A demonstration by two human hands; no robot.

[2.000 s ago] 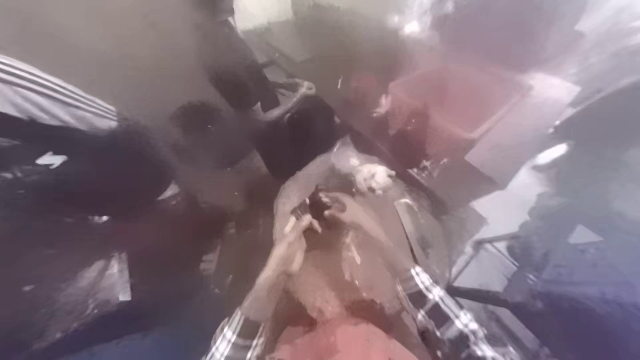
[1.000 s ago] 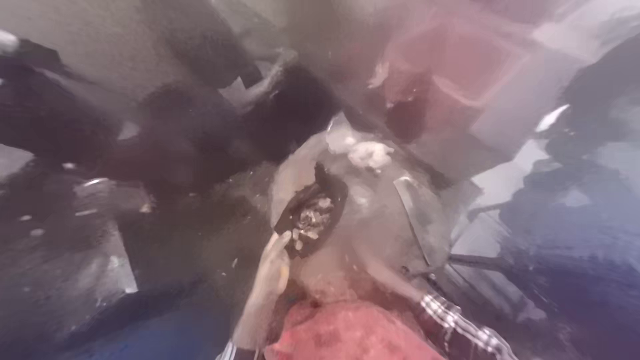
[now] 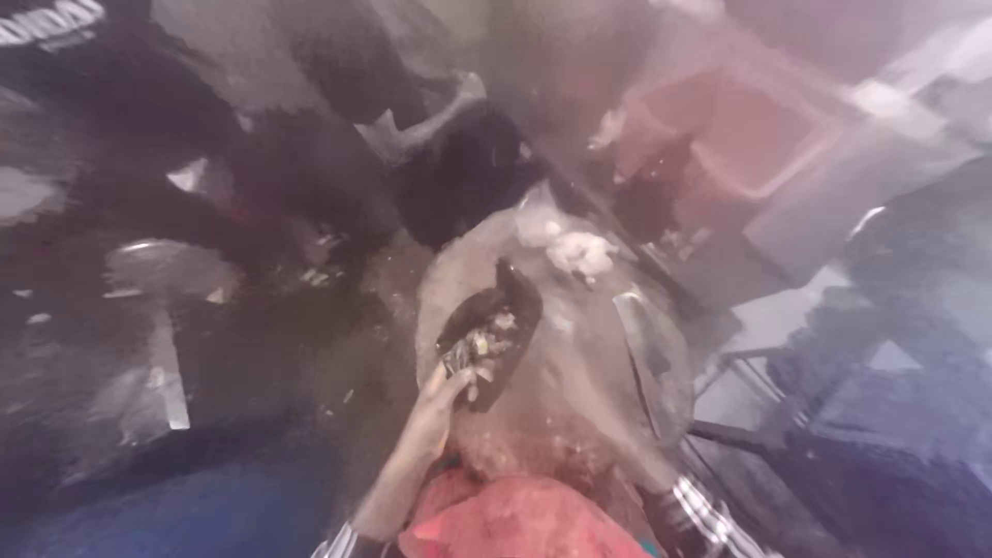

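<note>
The picture is heavily blurred. My left hand (image 3: 452, 384) is at the lower left edge of a dark, pan-like vessel (image 3: 496, 364) that holds pale pieces; the fingers seem closed on something small there, which I cannot make out. The vessel rests on a round, pale brown surface (image 3: 511, 442). My right hand (image 3: 570, 372) lies over the same surface, to the right of the vessel, its fingers too blurred to read. White lumps (image 3: 583, 254) sit beyond the vessel, near the surface's far edge. A long, thin shape with a pale edge (image 3: 639, 364) lies at the right.
Red cloth (image 3: 527, 519) covers the near edge in front of me. A reddish container (image 3: 744, 132) stands at the upper right. Thin dark bars (image 3: 728, 434) cross beside the surface at the right. Blurred dark shapes and a pale strip (image 3: 172, 380) are at the left.
Two seconds ago both hands were close together around a small dark thing. The dark vessel with pale pieces now shows between them, and my right hand is apart from my left.
</note>
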